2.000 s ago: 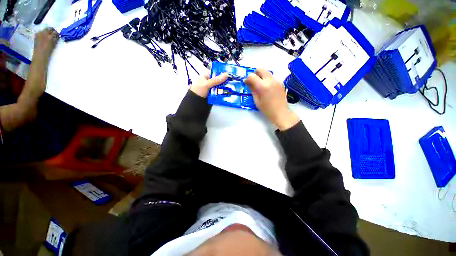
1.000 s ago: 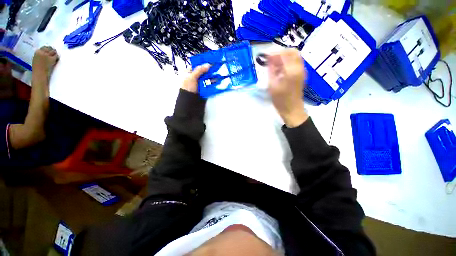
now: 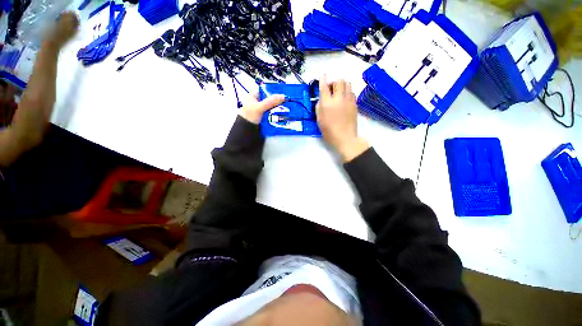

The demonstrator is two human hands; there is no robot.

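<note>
A bright blue tray (image 3: 271, 127) lies flat in front of me, just below the cable pile. My left hand (image 3: 258, 107) grips its left end, thumb on top. My right hand (image 3: 337, 113) is at its right end, with the fingers on a black coiled cable (image 3: 313, 89) at the tray's upper right corner. A thin dark strand of cable runs across the tray between my hands. A pale patch shows in the tray's lower left part. My right fingers hide the tray's right end.
The black cable pile (image 3: 239, 32) lies behind the tray. Stacked blue-and-white cards (image 3: 424, 70) stand at right, with a second stack (image 3: 520, 60) beyond. Blue trays (image 3: 477, 175) lie at front right. Another person's arm (image 3: 38, 102) is at left; a red stool (image 3: 124, 197) stands below.
The tray was raised and tilted and is now lower and level. My right hand has come back to its right end with the cable. The other person's hand moved up.
</note>
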